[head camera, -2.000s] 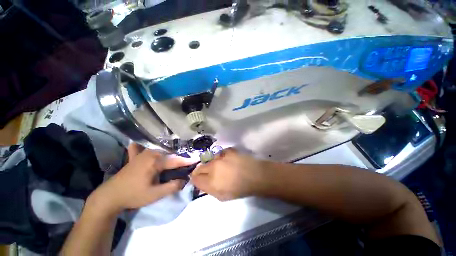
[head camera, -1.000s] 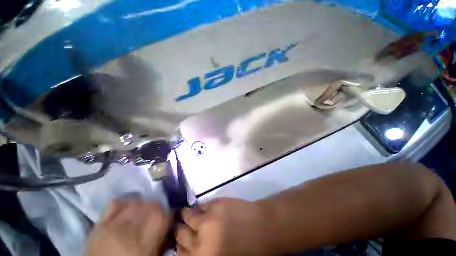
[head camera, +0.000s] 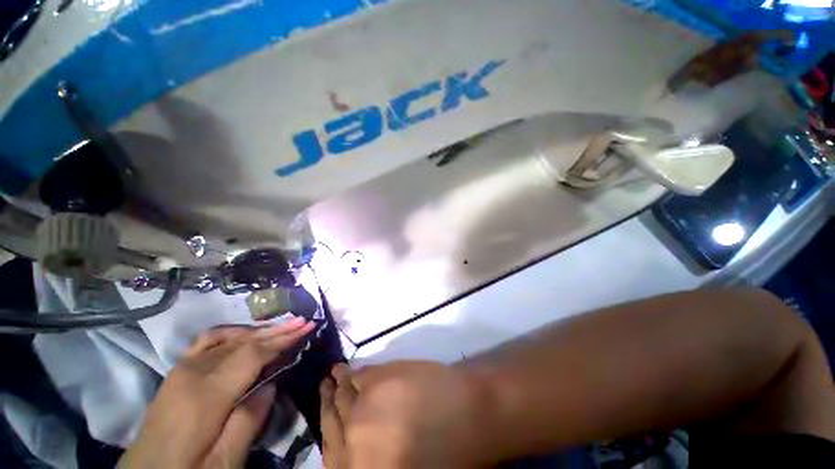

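Note:
A black fabric piece [head camera: 307,383] lies between my hands, just in front of the presser foot area, with a thin pale edge along its left side. My left hand [head camera: 215,389] holds its left edge, fingers stretched over it toward the needle and thumb below. My right hand [head camera: 389,412] is at its right edge with curled fingers; the fingertips are partly hidden. Light grey cloth [head camera: 101,366] lies in folds left of my left hand. The machine head [head camera: 403,211] stands above my hands. The needle is not clearly visible.
A ribbed pale knob [head camera: 78,245] is on the machine's left end, above a curved metal bar [head camera: 92,316]. A pale lever [head camera: 691,169] sticks out low on the right. A black phone [head camera: 723,206] lies at the table's right.
The view has moved much closer to the machine since the first frame. Since one second ago, my left fingers have stretched forward over the cloth edge near the foot; my right hand stays beside it.

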